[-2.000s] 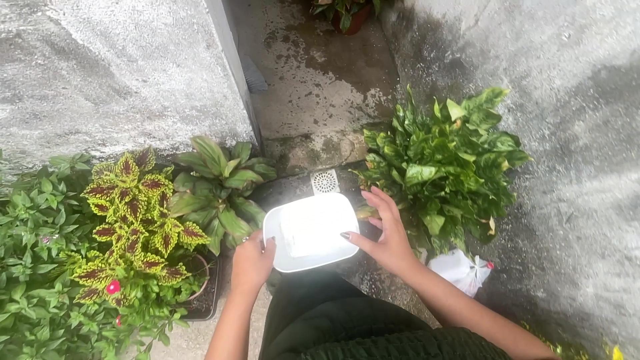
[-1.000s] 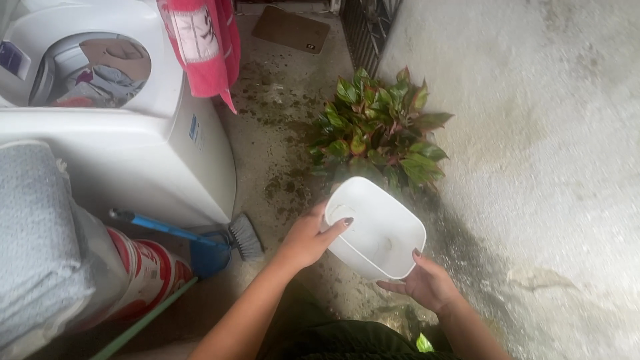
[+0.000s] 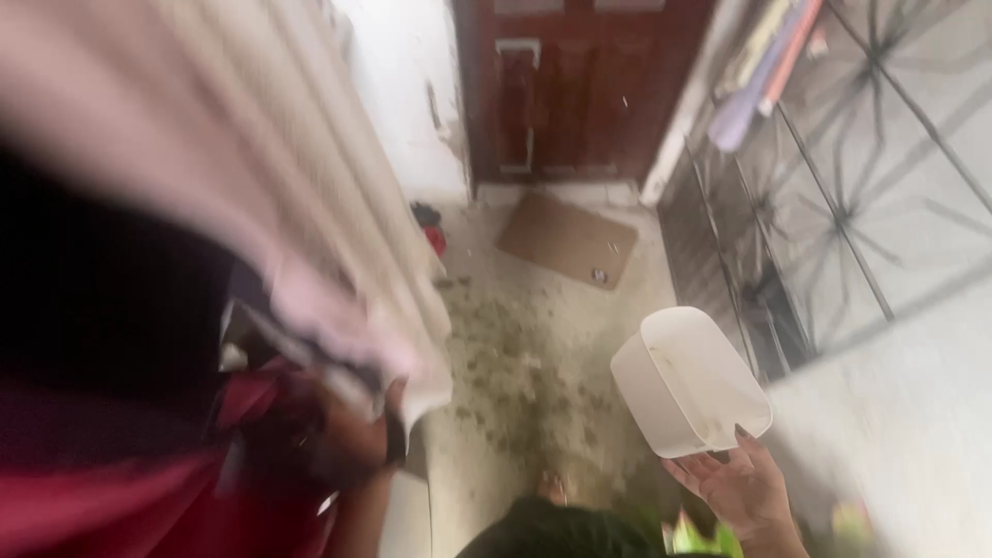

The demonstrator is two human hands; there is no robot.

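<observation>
A white plastic tub, tilted with its mouth facing me and a little dirt inside, hangs at the right. My right hand holds its lower rim, thumb at the edge and fingers beneath. At the lower left, my left hand is blurred and touches the hem of hanging cloth in pale pink and beige; the cloth partly covers it, so its grip is unclear. Dark red fabric hangs beside that hand.
A brown doormat lies before a dark red door. Metal grillwork runs along the right wall, with colored cloth hanging on it. The concrete floor has dark stains. Green leaves show at the bottom.
The view has moved along the passage to the door. My left hand has left the tub and is now at the hanging cloth; my right hand alone holds the tub.
</observation>
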